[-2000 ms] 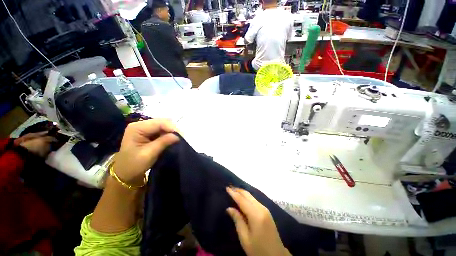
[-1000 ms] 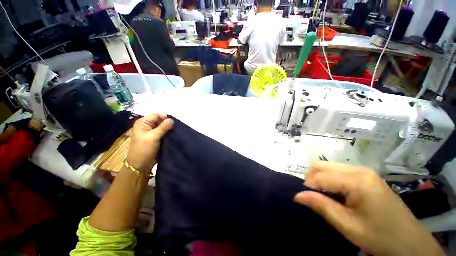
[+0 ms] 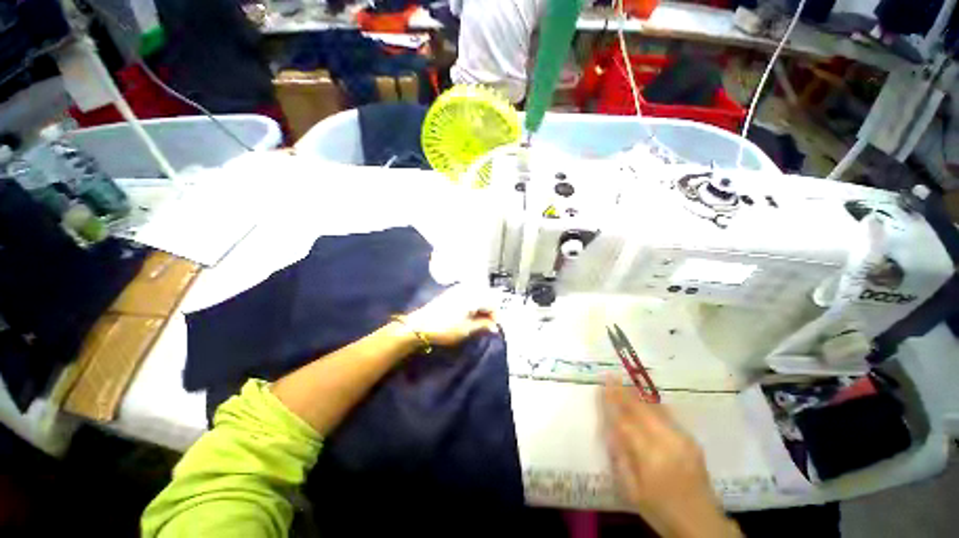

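Dark navy cut panel [image 3: 315, 284] lies on the white table left of the needle, its lower part hanging over the front edge. My left hand [image 3: 452, 318] is on the cloth's upper right edge beside the presser foot [image 3: 512, 291]; its fingertips are blurred, so its hold is unclear. My right hand [image 3: 652, 452] is over the machine bed, holding no cloth, its fingertips by the red-handled thread snips [image 3: 633, 365]. The snips lie on the bed. The lockstitch machine [image 3: 673, 242] has its needle end near my left hand.
Brown cardboard [image 3: 131, 331], a white paper sheet [image 3: 195, 226] and bottles [image 3: 79, 179] are at the left. A yellow-green fan [image 3: 470, 131] and pale blue tubs [image 3: 200, 137] stand behind. An accessory tray [image 3: 925, 447] is at the right. A person in white [image 3: 494, 42] is beyond.
The cloth went from raised and stretched between both hands to lying on the table by the needle. My left hand moved right; my right hand let go of the cloth. The view tilted down.
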